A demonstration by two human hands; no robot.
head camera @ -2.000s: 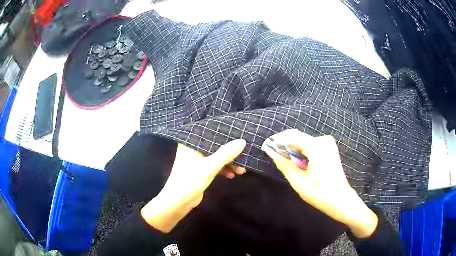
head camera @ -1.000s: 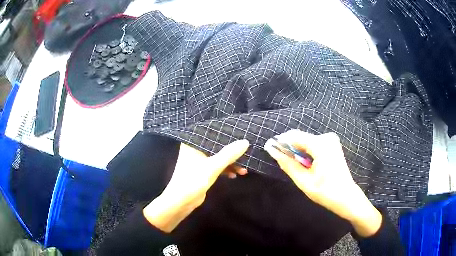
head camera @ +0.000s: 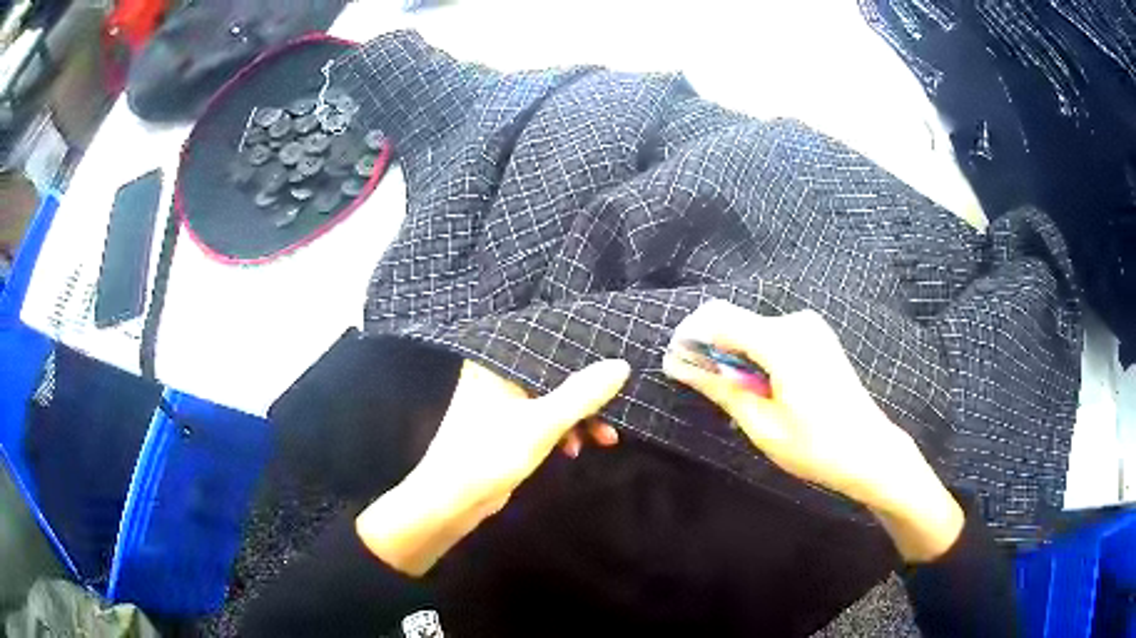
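A dark garment with a thin white grid (head camera: 797, 199) lies in folds over the table and hangs toward my lap, with its plain black side at the lower edge. My left hand (head camera: 498, 436) grips the garment's near edge, thumb on top and fingers underneath. My right hand (head camera: 797, 393) is just to the right, over the checked cloth, thumb and fingertips pinched together. Small snips (head camera: 735, 369) with metal blades and a pink-red and blue part sit in my right hand. I cannot make out a needle or thread at the fingertips.
A round black tray with a red rim (head camera: 206, 237) holds a pile of dark buttons (head camera: 305, 150) and a pale thread loop. A phone (head camera: 130, 249) lies left of it. A black bag (head camera: 187, 62) is behind, dark garments (head camera: 1046, 150) at right, blue crates (head camera: 187, 499) below.
My right hand has lifted slightly up the cloth, and the snips have moved with it. My left hand keeps its hold on the edge. The whole view has shifted slightly.
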